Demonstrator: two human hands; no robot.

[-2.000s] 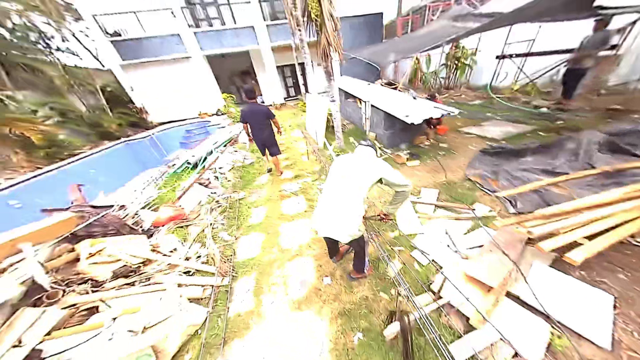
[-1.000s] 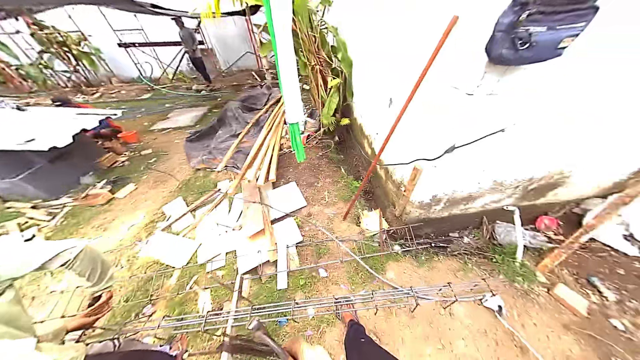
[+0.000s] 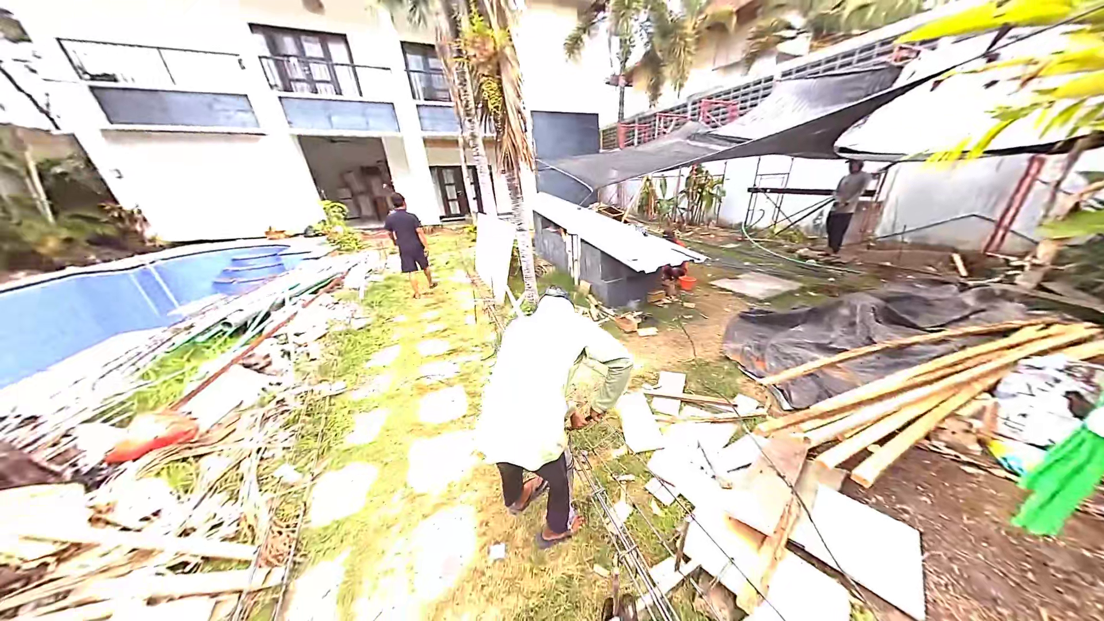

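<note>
Neither my left hand nor my right hand shows in the head view. Nearest to me, a person in a pale long-sleeved shirt bends over at the centre, with a hand low beside the rebar cage. That steel cage runs from the bottom edge towards this person's feet. Pale flat boards lie on the ground to its right, with thin rods or cables across them.
Long wooden poles rest partly on a black sheet. Debris lies left of the stepping stones, beside an empty-looking blue pool. A person in dark clothes stands farther back; another person is near scaffolding.
The view has swung right to the white wall, then back to the yard. Compared with the first frame, the person in dark clothes is farther off along the path.
</note>
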